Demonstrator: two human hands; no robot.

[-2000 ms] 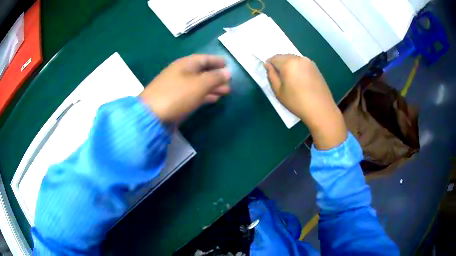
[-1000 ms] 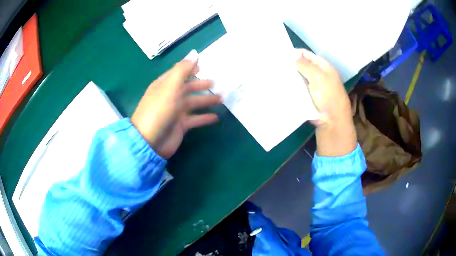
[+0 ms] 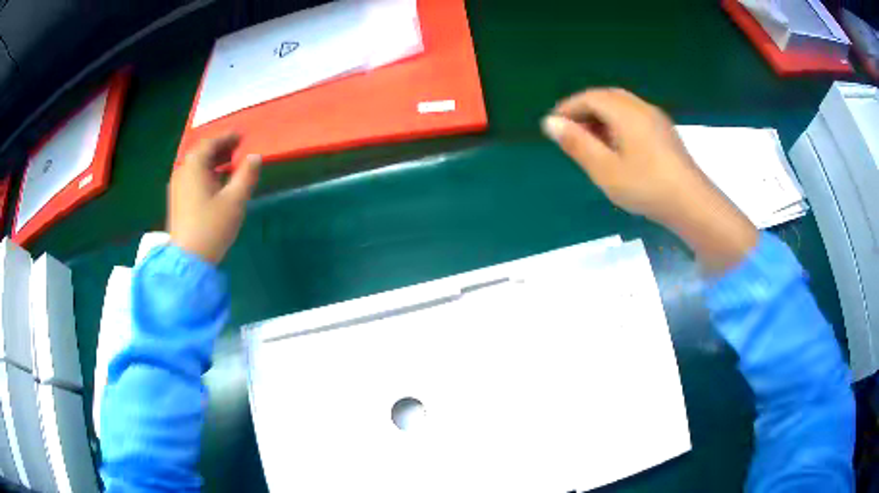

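Note:
A white box base [image 3: 501, 376] with a round finger hole lies on the green worktop in front of me, its lower edge cut off by the picture. My left hand [image 3: 207, 193] is at the near left corner of a red-orange tray [image 3: 337, 120], fingers apart, holding nothing visible. A flat, pale bagged device [image 3: 308, 58] lies on that tray. My right hand [image 3: 622, 149] is in the air right of the tray, fingers curled with a gap to the thumb, nothing seen in it. White leaflets [image 3: 737, 168] lie beyond my right wrist.
Another red-orange tray [image 3: 67, 193] with a pale device is at the far left. White boxes [image 3: 53, 318] stand in rows at the left edge. A tall white stack [image 3: 843, 193] is at the right edge. A further red-orange tray [image 3: 795, 53] carries a white item at the top right.
The view has swung left and up to the trays. My right hand has left the white papers. Both hands are now raised apart beyond the box base.

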